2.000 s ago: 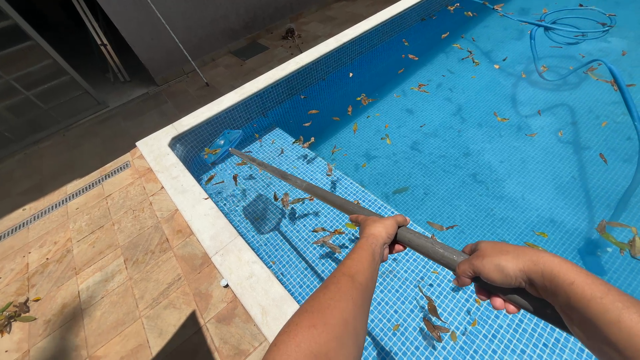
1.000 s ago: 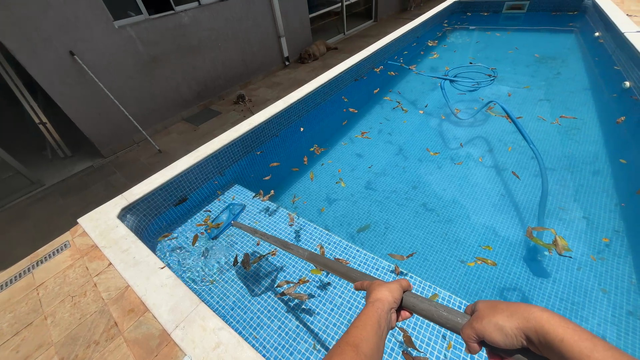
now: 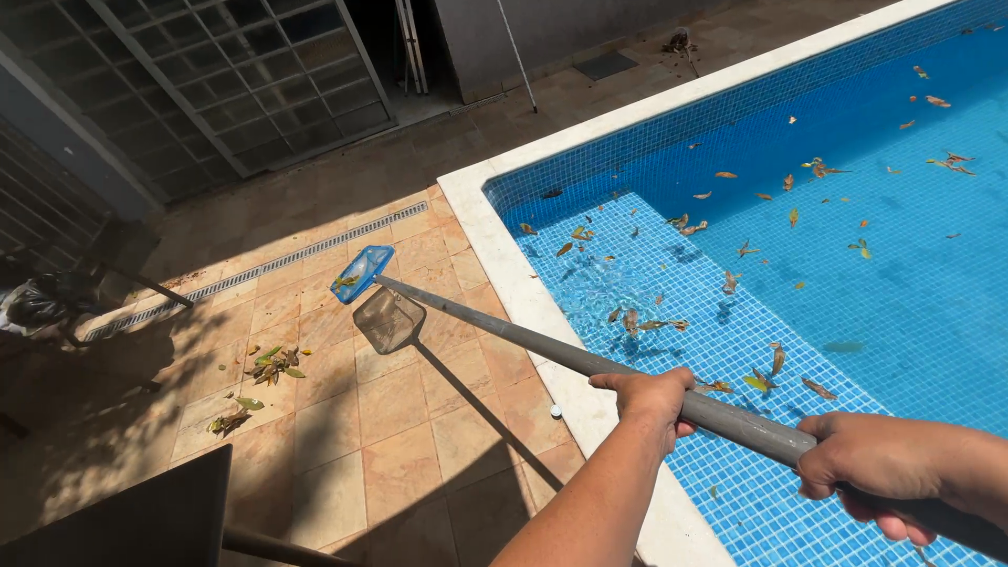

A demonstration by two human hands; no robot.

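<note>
A long grey pole (image 3: pixel 535 342) slants across the view, gripped by both hands. My left hand (image 3: pixel 650 398) closes around its middle, above the pool's edge. Farther down the pole, at the right, my right hand (image 3: pixel 882 465) is wrapped around it. The blue leaf skimmer net (image 3: pixel 362 273) at the far end is over the stone paving, with a few leaves in it, and its shadow falls on the tiles below. Brown and yellow leaves (image 3: pixel 646 323) float on the pool water above a tiled ledge.
White coping (image 3: pixel 504 260) borders the pool. Leaf piles (image 3: pixel 276 365) lie on the paving near a drain grate (image 3: pixel 268 268). A dark flat-topped object (image 3: pixel 126 512) stands at the lower left, a black bag (image 3: pixel 47 303) at the far left. A thin pole (image 3: pixel 520 59) leans on the wall.
The skimmer net, in the water over the ledge in both earlier frames, is now out over the paving left of the pool. Both hands still hold the pole. The view has swung left.
</note>
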